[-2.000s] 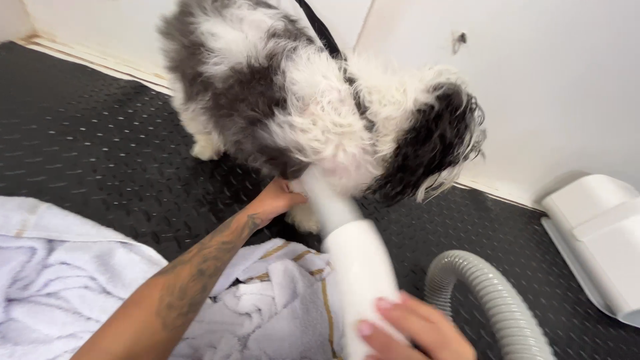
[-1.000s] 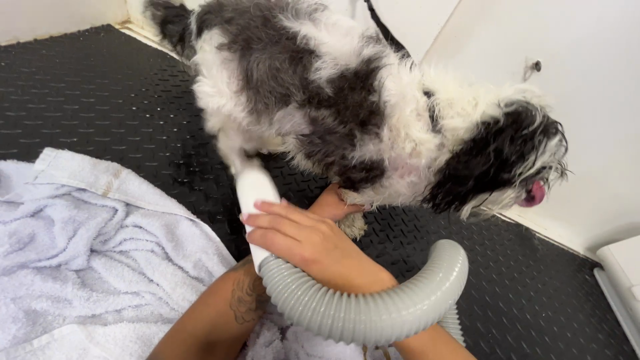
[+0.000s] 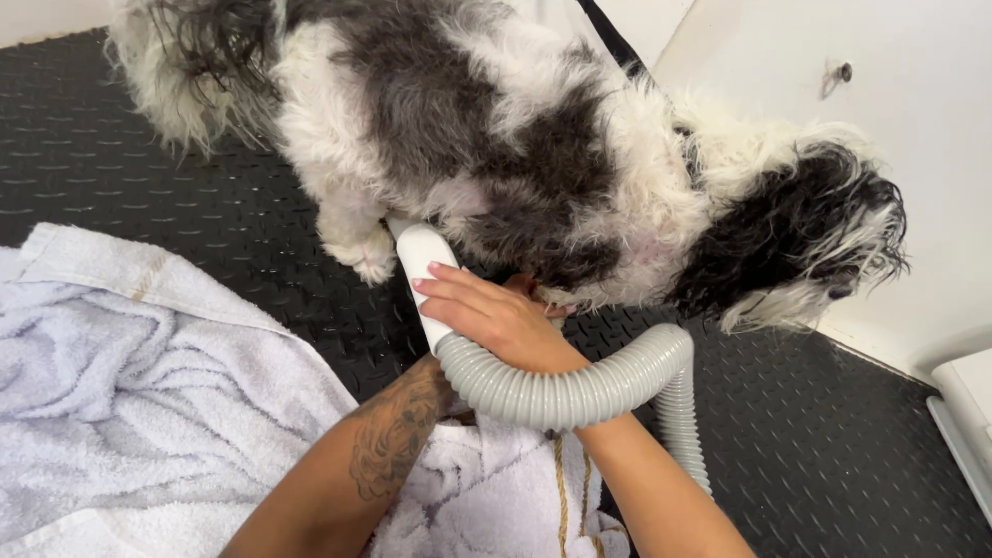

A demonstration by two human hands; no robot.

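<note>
A black, grey and white shaggy dog (image 3: 465, 147) stands side-on, its head at the right and turned downward. My right hand (image 3: 496, 318) is closed on the white nozzle handle (image 3: 426, 263) of a dryer, whose tip goes under the belly by a hind leg. From the handle a grey corrugated hose (image 3: 558, 395) loops over my right wrist. My left hand (image 3: 535, 291) crosses beneath the right one and reaches to the dog's front leg; most of it is hidden, so its hold cannot be made out.
Rumpled white towels (image 3: 155, 387) lie at the lower left and between my forearms on black diamond-plate matting (image 3: 806, 434). Behind the dog rises a white wall (image 3: 914, 93) with a small metal hook (image 3: 841, 74). A black strap (image 3: 612, 39) runs up from the dog's neck. A white container (image 3: 969, 395) is at right.
The nozzle has gone from the dog's chest two seconds ago to under its belly near the hind leg. The dog's tongue, out one second ago, no longer shows. The view is closer.
</note>
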